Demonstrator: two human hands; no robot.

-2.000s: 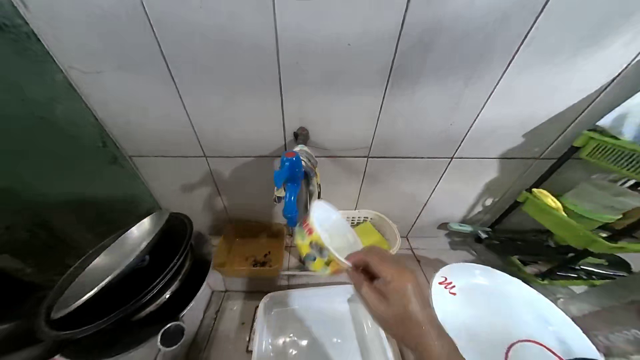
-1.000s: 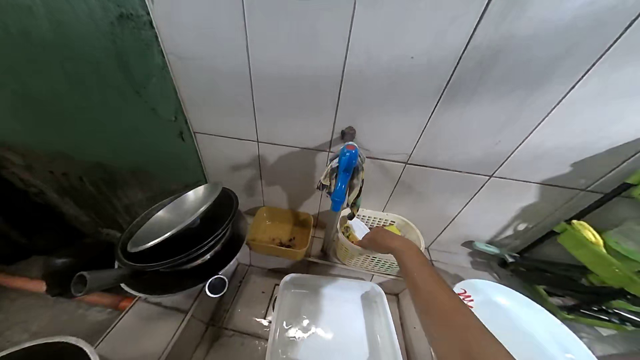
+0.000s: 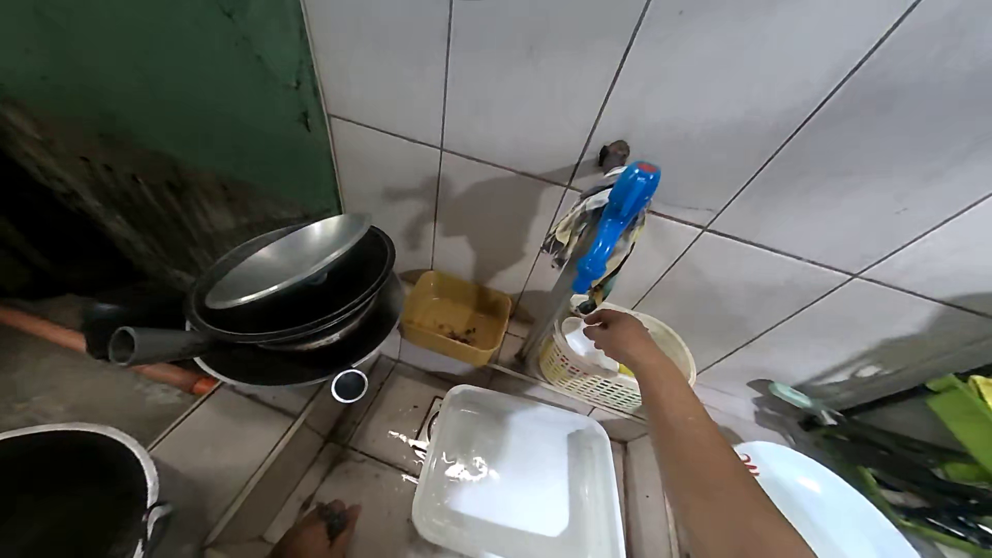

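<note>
My right hand (image 3: 620, 335) reaches into a cream plastic basket (image 3: 581, 380) below the faucet, its fingers on the rim of a white cup (image 3: 587, 345) that sits inside. The blue plastic faucet (image 3: 616, 225) has a patterned cloth (image 3: 577, 225) wrapped behind it. At the bottom edge, my left hand (image 3: 316, 533) holds a dark, crumpled scrubber (image 3: 333, 519) over the tiled sink floor. Between the hands lies a white rectangular basin (image 3: 519, 473) with water in it.
Stacked black pans (image 3: 294, 325) with a metal lid (image 3: 291, 260) stand at the left, handles sticking out. A yellowish tub (image 3: 457, 318) with dark bits sits by the wall. A large pot (image 3: 77, 496) is lower left, a white plate (image 3: 821, 496) lower right, near a green rack (image 3: 961, 426).
My right hand has carried the cup from above the basin into the basket. My left hand has come into view at the bottom. The view has swung left.
</note>
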